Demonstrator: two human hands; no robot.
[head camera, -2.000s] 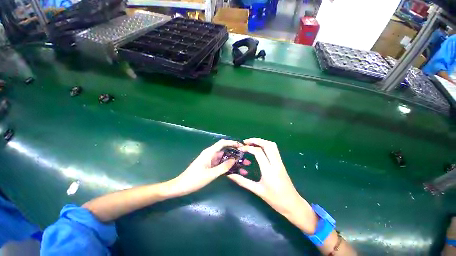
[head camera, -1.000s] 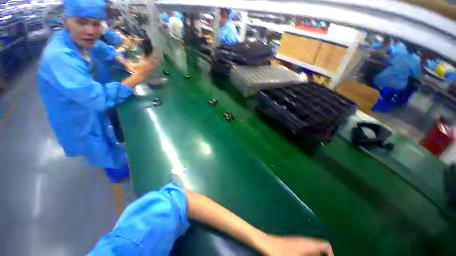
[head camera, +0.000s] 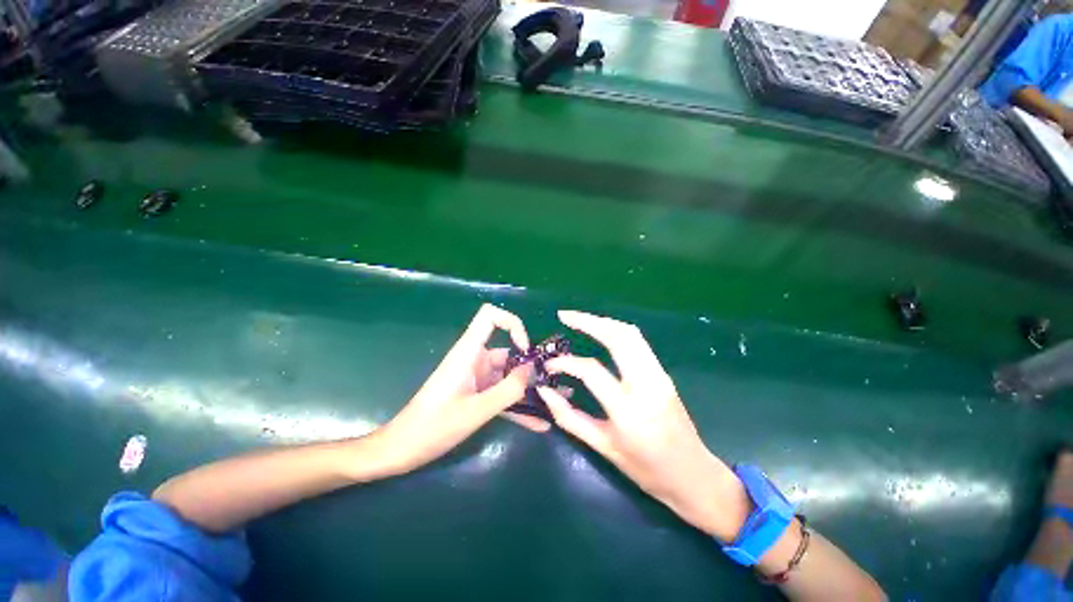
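A small black electronic unit (head camera: 544, 353) is held up over the glossy green work surface at the centre, tilted. My left hand (head camera: 461, 382) grips it from the left, with the thumb on its face and fingers behind. My right hand (head camera: 624, 394) is at the unit's right side; its thumb and a middle finger touch or nearly touch the unit, and its index finger is raised. The fingers hide much of the unit, and its inner parts are too small to tell.
More black units lie on the green belt (head camera: 565, 223) at left (head camera: 158, 202) and right (head camera: 907, 309). Beyond are black trays (head camera: 341, 53), a grey-white tray (head camera: 818, 71) and a curved black item (head camera: 548, 45). A small pale piece (head camera: 133, 454) lies near my left sleeve. Other people's arms show at right.
The view has swung back from the left side, where a person in blue stood, to the work. Both hands are in view at the unit; one second ago only one arm showed.
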